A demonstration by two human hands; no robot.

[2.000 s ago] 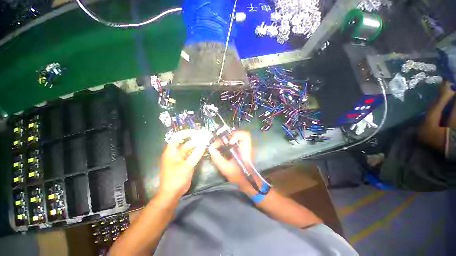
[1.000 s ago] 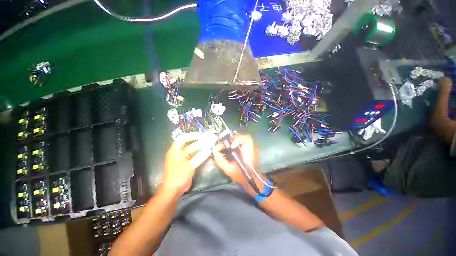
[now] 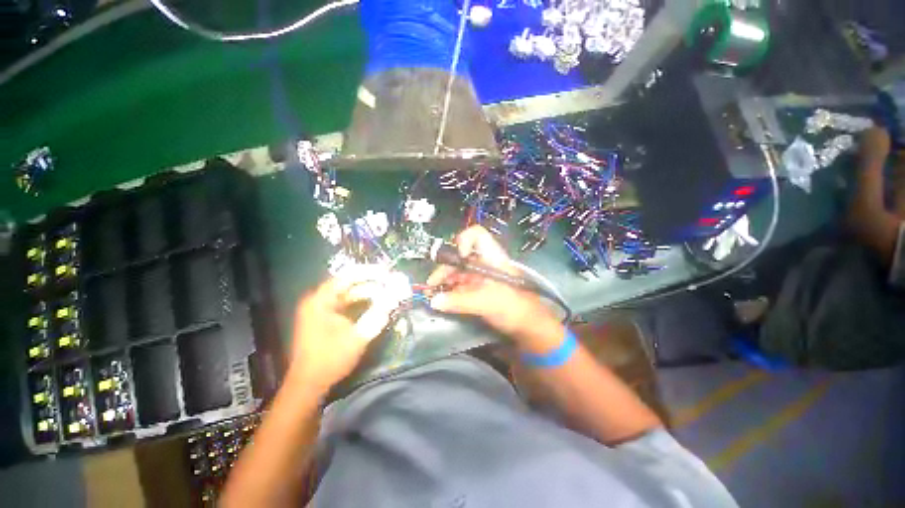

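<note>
My left hand (image 3: 342,322) is at the front middle of the dark green mat, its fingertips washed out by glare. It pinches a small part whose shape is unclear. Short red and blue lead wires (image 3: 423,293) run between it and my right fingertips. My right hand (image 3: 488,293) holds the soldering iron (image 3: 471,262), its front end pointing up-left, its cord trailing over the wrist. White parts (image 3: 420,210) with wires lie just beyond my hands. The tangled lead wire pile (image 3: 571,203) is to the right.
The black component tray (image 3: 203,298) is at left, some pockets holding boards. The fume hood (image 3: 412,114) hangs beyond my hands. The soldering station (image 3: 719,208) and green solder spool (image 3: 736,38) are at right. A soldered assembly (image 3: 34,170) lies on the green conveyor (image 3: 198,99). Another person's arm (image 3: 873,189) shows at far right.
My right hand has turned, with the iron now lying flatter and its fingertips at the wires beside my left hand. The assembly on the conveyor has moved left.
</note>
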